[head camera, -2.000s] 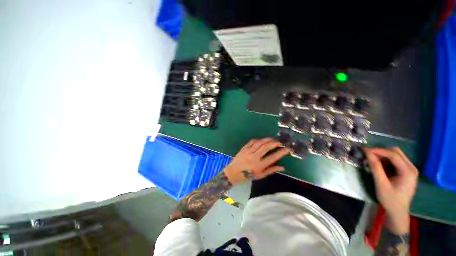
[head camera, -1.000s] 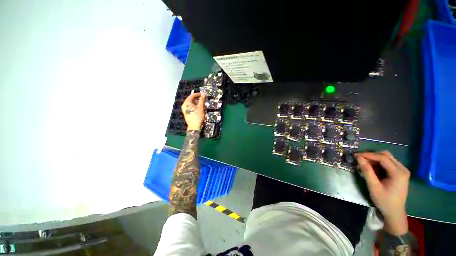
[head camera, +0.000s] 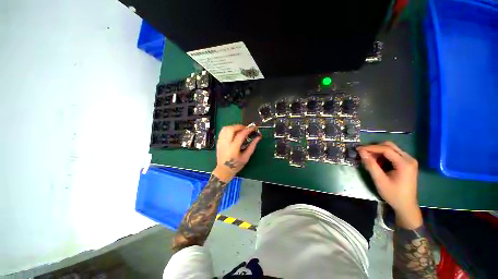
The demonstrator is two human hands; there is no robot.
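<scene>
Several square camera modules [head camera: 315,128] lie in three rows, partly on the dark mat and partly on the green bench. One tilted module [head camera: 266,112] lies at the left end of the top row. My left hand [head camera: 235,147] holds a camera module [head camera: 251,135] between thumb and fingers, left of the rows. My right hand [head camera: 390,169] has thumb and forefinger at the right-end module of the bottom row; whether it grips it is unclear. The black tray [head camera: 180,121] at the left holds modules, mostly in its right part.
The black test box [head camera: 295,32] overhangs the mat [head camera: 385,98], with a white label [head camera: 226,61] and a green light [head camera: 327,81] below. A blue bin [head camera: 472,92] stands right. Stacked blue bins [head camera: 166,196] sit below the left bench edge. Dark small parts [head camera: 233,93] lie beside the tray.
My left hand has moved right from the tray to beside the rows, with a module. A tilted module now lies at the top row's left end. My right hand remains at the bottom row's right end.
</scene>
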